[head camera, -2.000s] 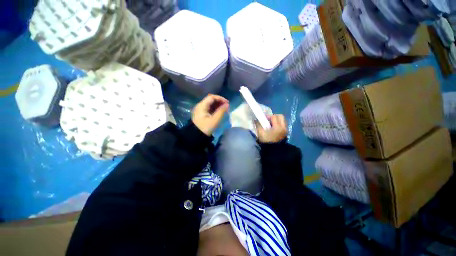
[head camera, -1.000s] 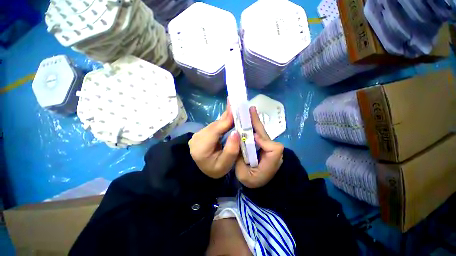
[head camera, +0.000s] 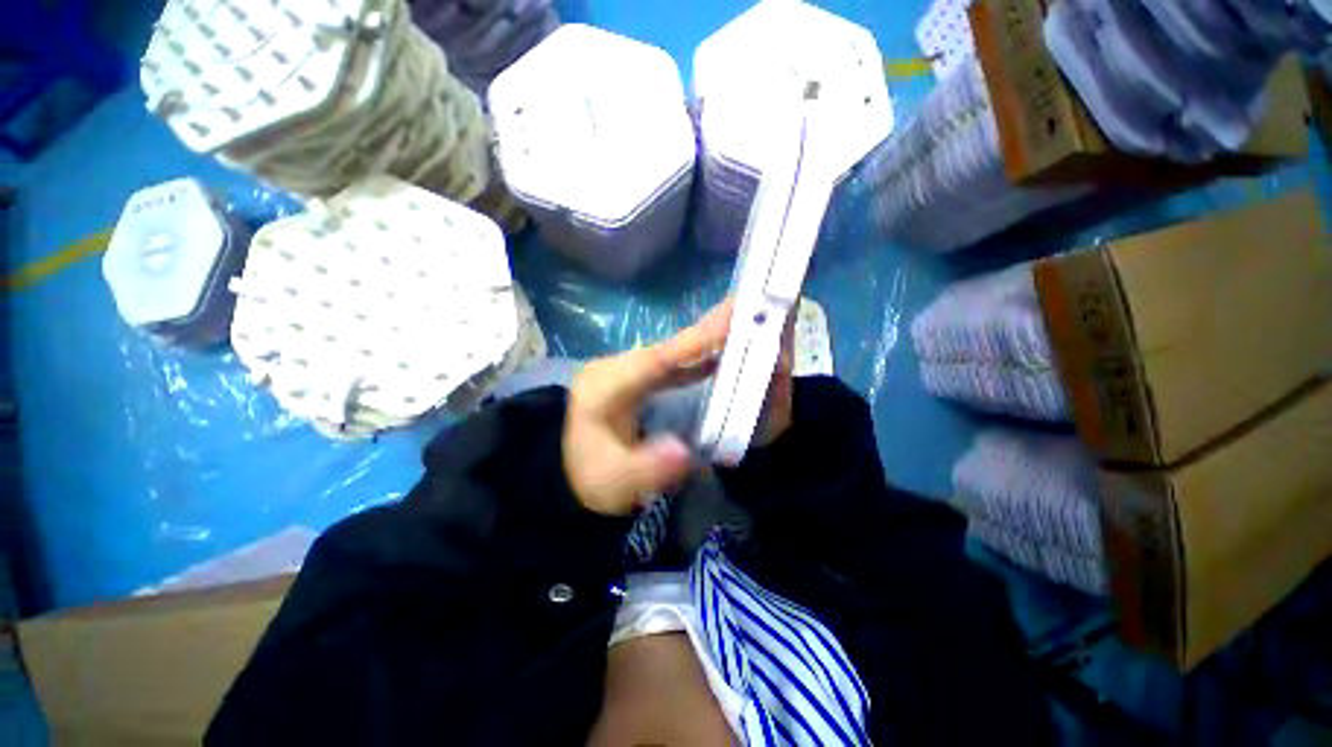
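A white hexagonal housing (head camera: 763, 299) stands edge-on above my lap, its top end tilted to the right, with a seam line along its side and a small dark spot near the middle. My left hand (head camera: 631, 416) is at its left face, fingers touching it, the thumb blurred near the lower end. My right hand (head camera: 779, 394) is behind its right side, mostly hidden by the housing, and holds it. A white piece (head camera: 812, 339) lies beyond my right hand, partly covered.
Two stacks of white housings (head camera: 592, 132) stand ahead. Studded panels (head camera: 373, 299) are piled at the left, beside a smaller stack of printed covers (head camera: 164, 256). Cartons (head camera: 1220, 321) with rows of housings (head camera: 993, 343) stand at the right. A plastic sheet (head camera: 584, 314) lies under the stacks.
The housing came up between both hands, was near upright, and now leans right with its seam side showing. My left hand's thumb has moved off its edge.
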